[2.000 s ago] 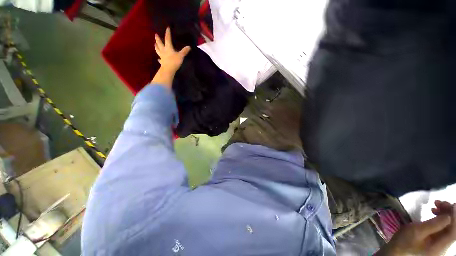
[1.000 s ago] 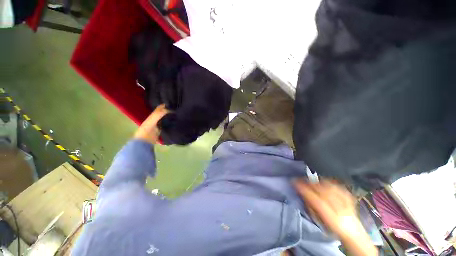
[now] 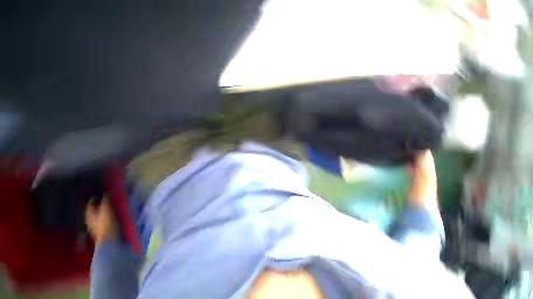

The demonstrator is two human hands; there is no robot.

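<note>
The view is strongly blurred. My left hand (image 3: 100, 221) is low at the left, beside the red bin or cloth (image 3: 29, 239) and dark cloth; its fingers are unclear. My right hand (image 3: 422, 170) is at the right, against the lower edge of a black cloth heap (image 3: 362, 120). Its fingertips are hidden by blur and the cloth, so its grip is unclear. A large black garment piece (image 3: 123, 58) fills the upper left.
The white table (image 3: 345, 44) has its near edge just above the black heap. A blue side (image 3: 324, 160) shows under the heap. Pink cloth (image 3: 409, 83) is at the table's right edge. My lap in blue-grey workwear is in the middle.
The view has swung to the right. My right hand has moved from beside my lap out to the black heap. My left hand is still low near the red bin.
</note>
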